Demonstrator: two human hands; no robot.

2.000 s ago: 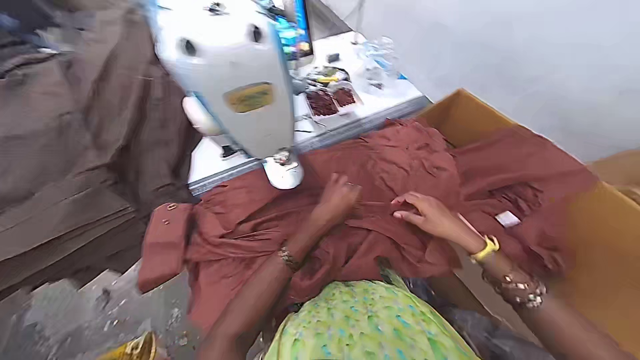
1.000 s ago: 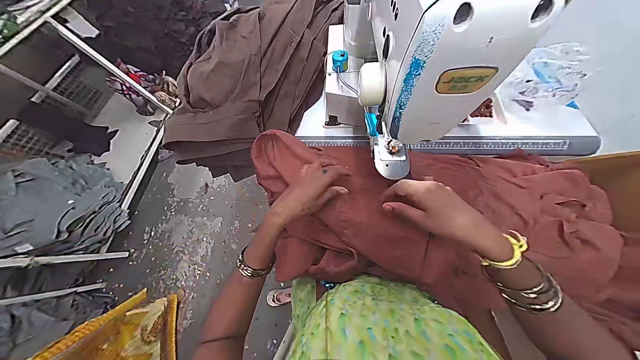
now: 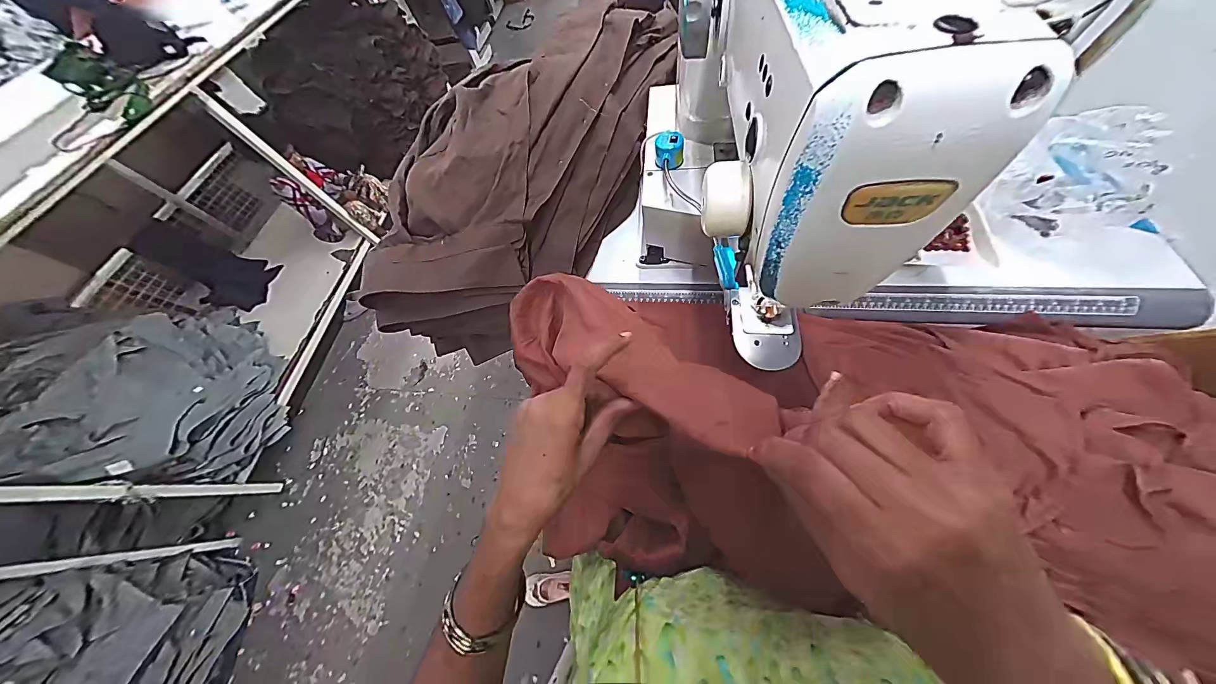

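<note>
A rust-brown garment (image 3: pixel 950 380) spreads across the front of a white Jack sewing machine (image 3: pixel 855 171) and down over my lap. My left hand (image 3: pixel 560 437) grips a folded edge of the cloth, fingers partly under it. Thumb and fingertips of my right hand (image 3: pixel 883 475) pinch the other end of that fold, just in front of the machine's needle area. The presser foot (image 3: pixel 765 309) stands over the cloth at the machine's rounded front plate; whether it is raised I cannot tell.
Dark brown cloth pieces (image 3: pixel 532 171) are heaped left of the machine. Grey cloth stacks (image 3: pixel 133 399) lie on a metal-framed rack at the far left. Clear plastic bags (image 3: pixel 1083 171) rest on the machine table behind the head. A ruler strip (image 3: pixel 988 306) runs along the table's front edge.
The view has swung left. Both hands, earlier resting on the garment, now hold up a fold of it. The cloth's left end is lifted into a loop.
</note>
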